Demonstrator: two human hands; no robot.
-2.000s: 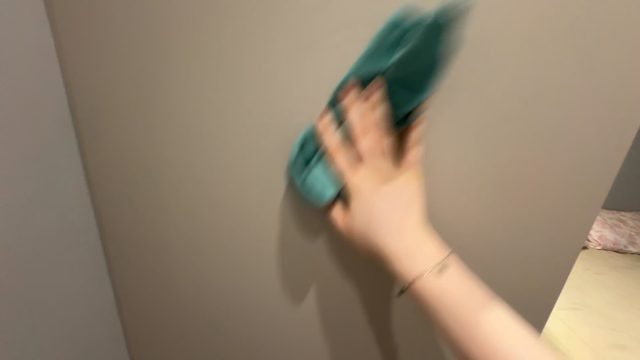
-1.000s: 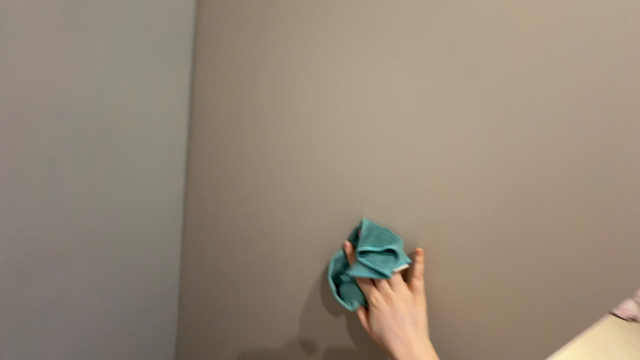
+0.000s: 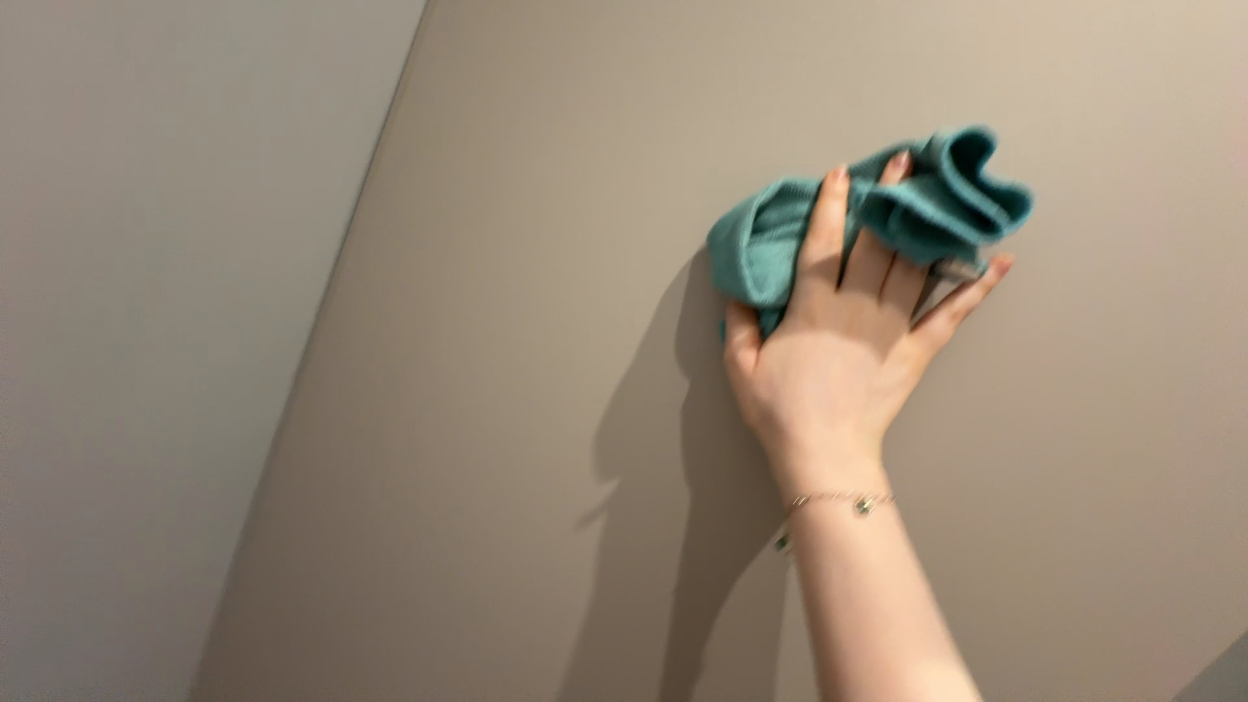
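A crumpled teal cloth (image 3: pixel 765 239) lies under and between the spread fingers of my right hand (image 3: pixel 834 361), which presses it against a beige wall or panel (image 3: pixel 487 341). One fold of the cloth curls up over the middle fingers and hides part of them. The thumb rests at the cloth's lower left edge, and the little finger reaches out to the right. A thin chain bracelet (image 3: pixel 838 498) with a small charm circles the wrist. My left hand is out of view.
A grey surface (image 3: pixel 166 244) meets the beige one along a slanting edge at the left. Shadows of the hand and arm fall on the beige surface to the left of the forearm. A darker grey patch (image 3: pixel 1219 673) shows in the lower right corner.
The view has shifted and tilted. My right hand stays with the cloth, whose folds have changed shape. The pale surface and pinkish cloth-like thing seen earlier at the right have left the view.
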